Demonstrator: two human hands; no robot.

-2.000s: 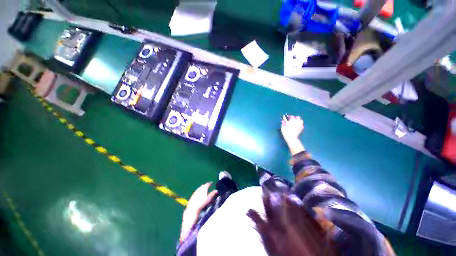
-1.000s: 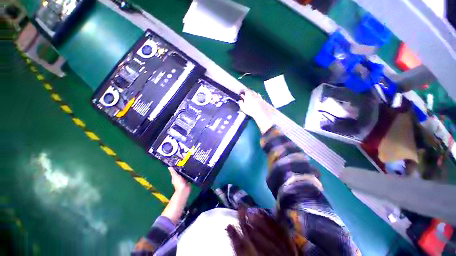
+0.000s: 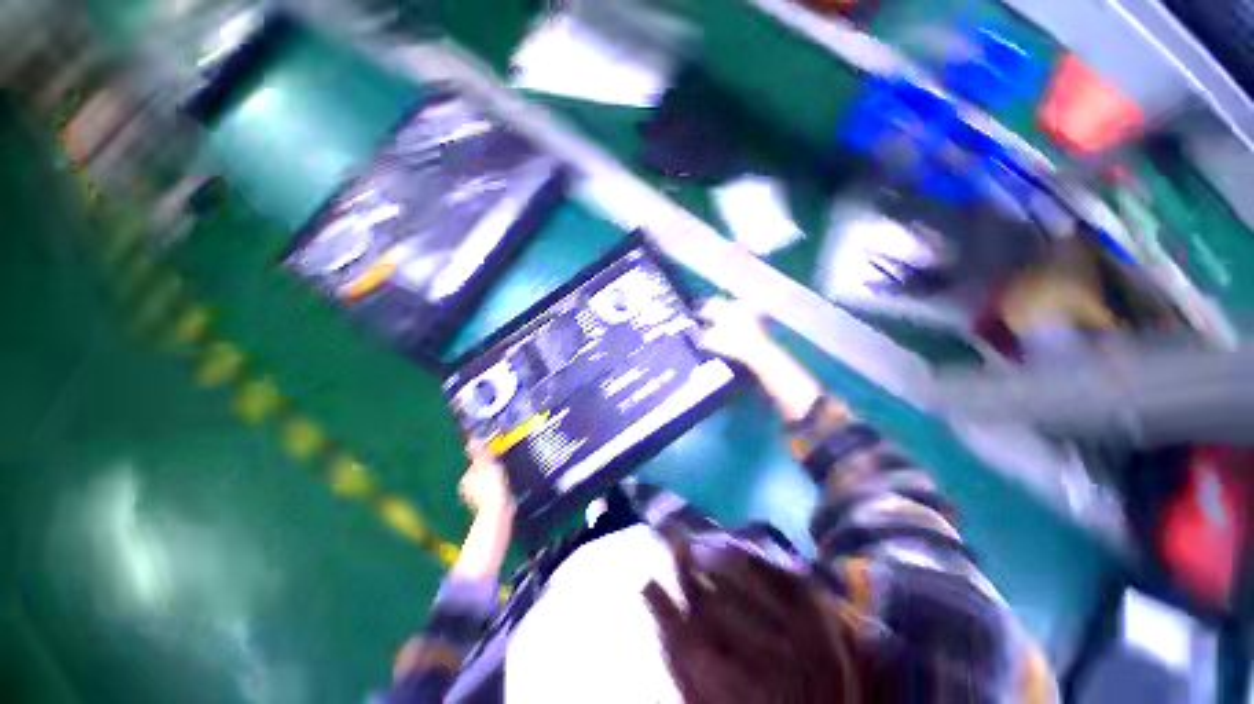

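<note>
An open laptop base (image 3: 591,371) with black edges, two round fans and a yellow strip (image 3: 520,435) lies over the green bench, tilted in the view. My left hand (image 3: 487,484) holds its near left edge, by the yellow strip. My right hand (image 3: 733,330) holds its opposite edge, by the bench rail. The fingertips are blurred and partly hidden at the edges. A second open base (image 3: 429,213) lies to its left with a green gap between them, blurred.
A pale metal rail (image 3: 660,217) runs behind the bases. Behind it are white sheets (image 3: 589,58), a small white paper (image 3: 756,213), a white box (image 3: 880,259) and blue bins (image 3: 935,131). A grey post (image 3: 1100,399) juts in at right. A yellow-black floor line (image 3: 305,437) is at left.
Since one second ago, the held base has moved right, away from the second base, and turned; a green gap has opened. Both hands moved with it. Two seconds ago neither hand touched it.
</note>
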